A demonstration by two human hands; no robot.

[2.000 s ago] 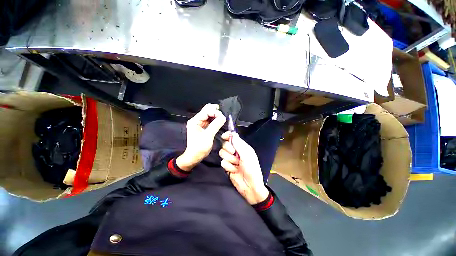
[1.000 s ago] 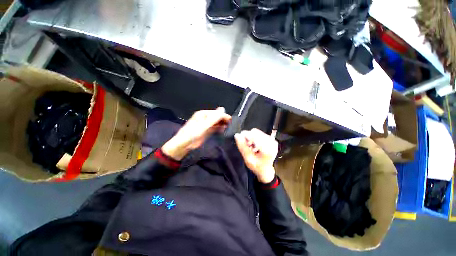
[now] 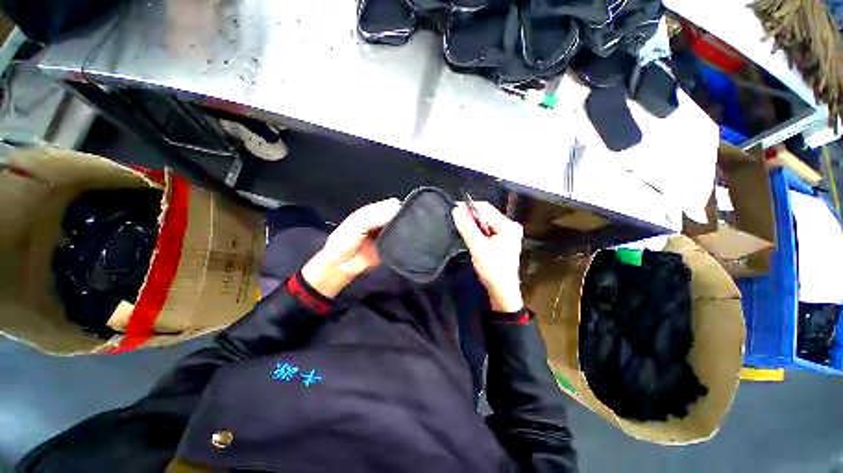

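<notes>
A black rounded sewn piece (image 3: 421, 235) with a raised edge is spread flat above my lap, its broad face towards me. My left hand (image 3: 356, 242) holds its left edge. My right hand (image 3: 492, 245) holds its right edge and also holds small reddish thread snips (image 3: 476, 214), which point up and away from the piece. Whether the snips' blades are open is too small to tell. No loose thread can be made out.
A pile of black sewn pieces (image 3: 513, 42) lies on the metal-topped bench (image 3: 305, 69), with a flat black piece (image 3: 613, 118) beside it. The left carton (image 3: 208, 268) and right carton (image 3: 726, 323) hold black pieces. A blue crate (image 3: 781, 277) stands far right.
The piece was small and angled, then blurred and edge-on between my hands; now it lies open and flat to view. The snips have turned away from it, still in my right hand.
</notes>
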